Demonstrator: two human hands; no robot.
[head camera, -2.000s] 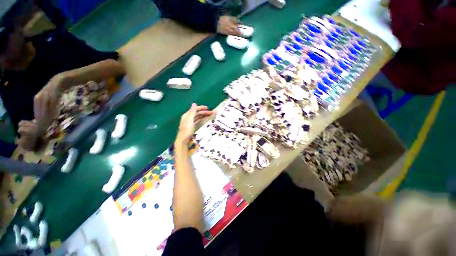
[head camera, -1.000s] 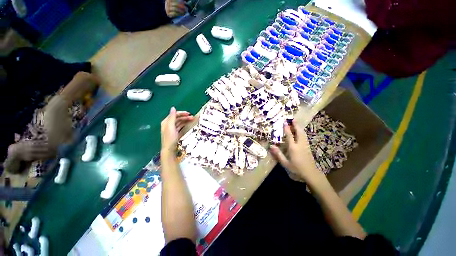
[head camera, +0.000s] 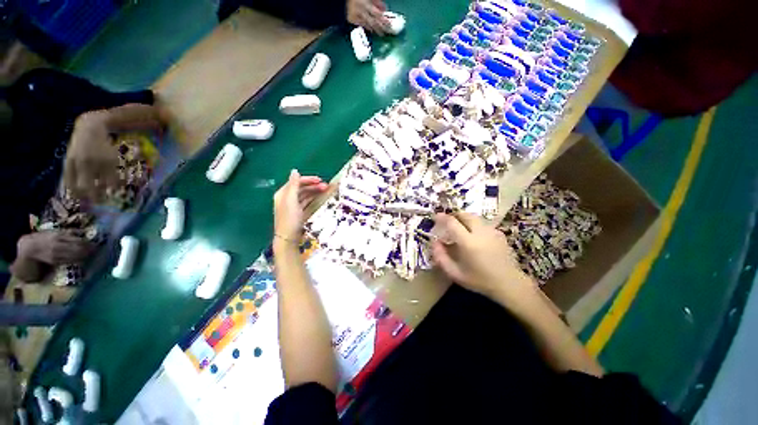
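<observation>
A heap of cream inner parts with dark patches (head camera: 415, 158) lies on the brown cardboard mat in front of me. My left hand (head camera: 292, 207) rests at the heap's left edge beside the belt, fingers apart, with nothing seen in it. My right hand (head camera: 467, 249) is at the heap's near right edge, with its fingers bent close together at a dark-tipped part; whether it grips the part is not clear. Blue-faced subassemblies (head camera: 517, 70) lie in rows beyond the heap.
The green belt (head camera: 274, 178) carries several white housings (head camera: 224, 163). A carton (head camera: 611, 224) of loose parts stands at my right. A printed sheet (head camera: 287, 365) with small dark pads lies at the near left. Other workers' hands (head camera: 370, 15) show across the belt; a red sleeve is at upper right.
My right hand has come in from the right edge, then moved left onto the heap's near edge, its fingers closing. My left hand stays nearly in place. White housings have shifted along the belt.
</observation>
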